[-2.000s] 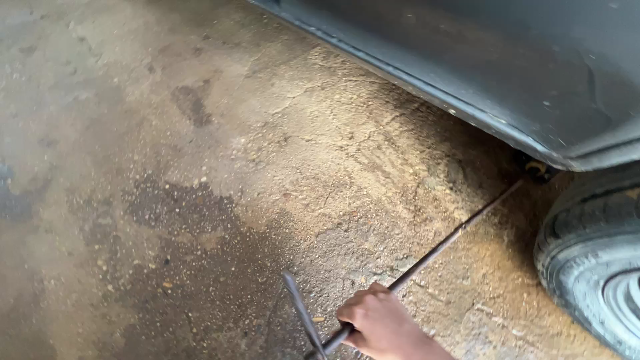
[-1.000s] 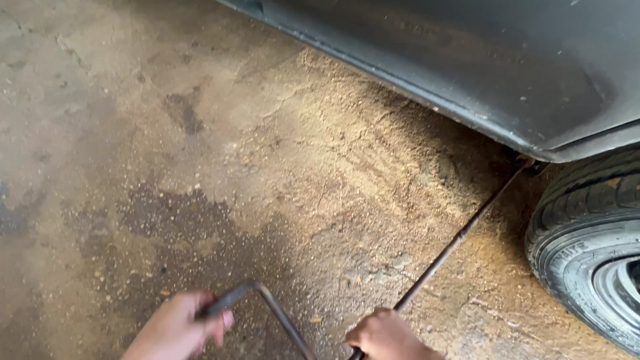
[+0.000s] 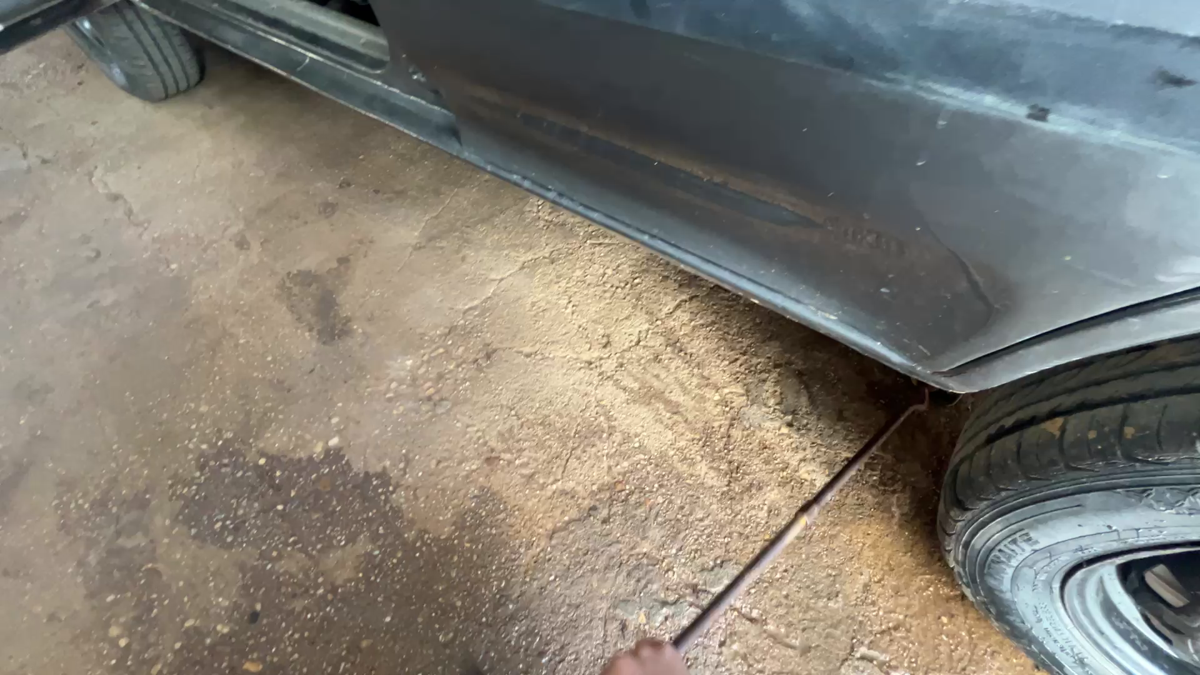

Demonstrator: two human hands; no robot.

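Note:
At the bottom edge my right hand (image 3: 647, 659) shows only in part, closed around a long thin metal rod (image 3: 769, 551). The rod slants up and to the right, and its hooked far end lies under the lower corner of the dark car body (image 3: 797, 216), just left of a tyre (image 3: 994, 497). What the far end engages is hidden in shadow. My left hand is out of view, as is the cranked near end of the rod.
The car's sill (image 3: 656, 246) runs diagonally across the view. Another tyre (image 3: 150, 56) stands at the top left. The rough concrete floor (image 3: 375, 375) has damp dark patches, grit and cracks.
My left hand, on the rod's cranked end a second ago, is out of view. The view has shifted, showing more of the car. My right hand remains on the rod.

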